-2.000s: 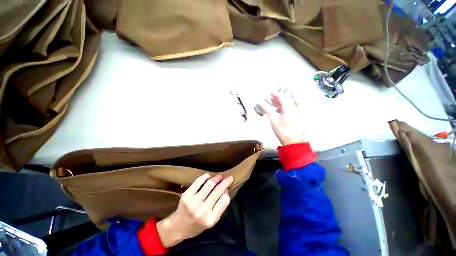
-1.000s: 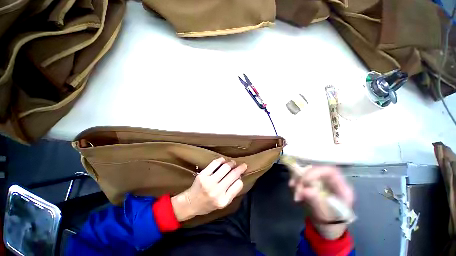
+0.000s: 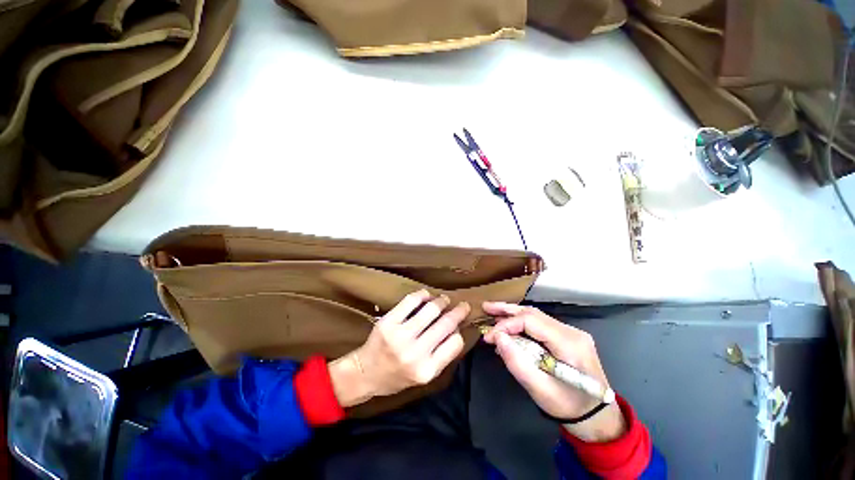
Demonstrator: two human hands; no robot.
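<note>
A tan-brown bag (image 3: 253, 323) lies across my lap against the table edge, its mouth open and facing up. My left hand (image 3: 403, 352) rests on the bag's front panel, fingers pressing its fabric near the pocket edge; a small gold dot shows beside the fingers. My right hand (image 3: 553, 361) holds a pale patterned pen-like tool (image 3: 572, 377), its tip at the bag's pocket edge close to my left fingertips. The exact contact point is partly hidden by the fingers.
On the white table (image 3: 319, 150) lie thread snips (image 3: 485, 167) on a black cord, a small grey-yellow block (image 3: 558, 192), a second patterned pen-like tool (image 3: 632, 211) and a pump bottle (image 3: 727, 161). Brown bags (image 3: 103, 112) are heaped left and behind. A metal stool (image 3: 61, 412) stands lower left.
My right hand has gone from the table, picked up a pen-like tool and brought its tip to the bag beside my left hand. My left hand stays on the bag. The view has shifted.
</note>
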